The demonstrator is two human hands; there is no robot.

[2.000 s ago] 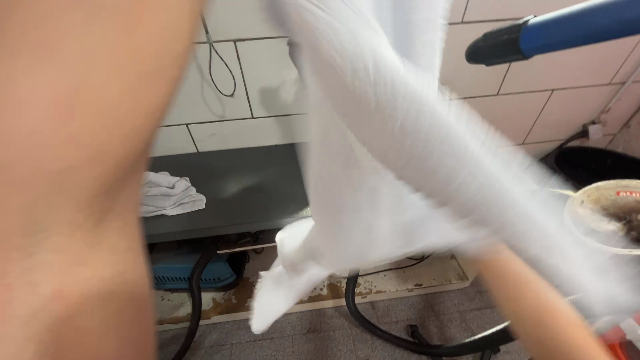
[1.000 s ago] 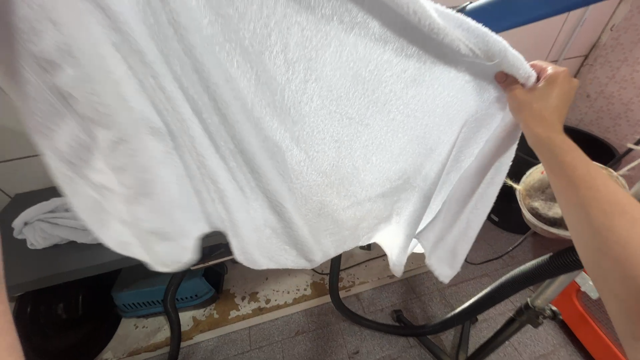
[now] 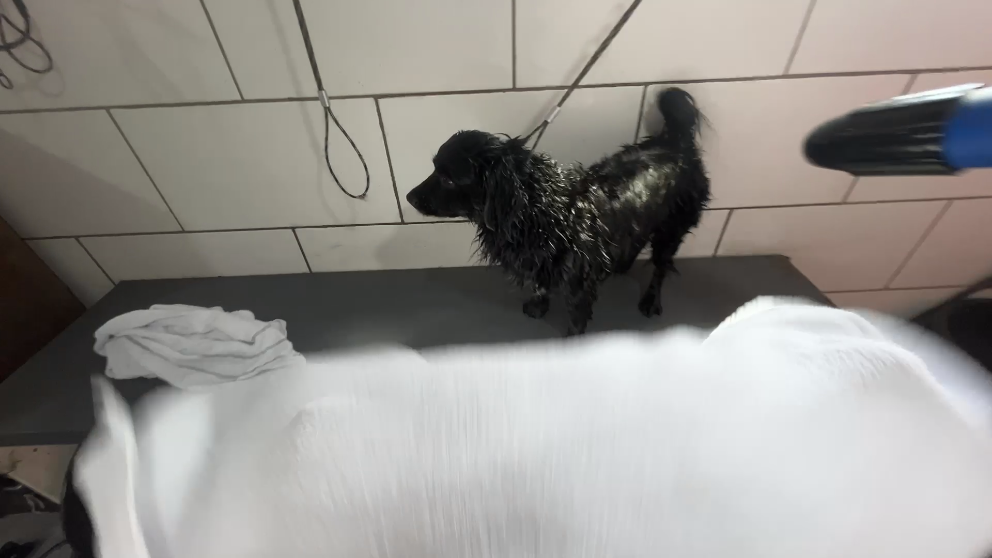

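A large white towel point(image 3: 527, 449) spreads blurred across the lower part of the head view. Neither of my hands shows; what they hold cannot be seen. Beyond the towel's top edge a wet black dog point(image 3: 573, 201) stands on a dark grey grooming table point(image 3: 372, 302), its head turned to the left and its tail curled up. A cord tether point(image 3: 585, 70) runs down to the dog's neck. On the left of the table lies a crumpled white cloth point(image 3: 198, 345).
Behind the table rises a white tiled wall point(image 3: 256, 167). An unused cord loop point(image 3: 345, 151) hangs against it, left of the dog. From the right edge reaches a blue pole-like part point(image 3: 969, 128) with a black end point(image 3: 880, 136).
The white towel, held up by my right hand one second ago, now spans the lower view, and that hand is out of sight. The view has shifted, bringing the dog into sight.
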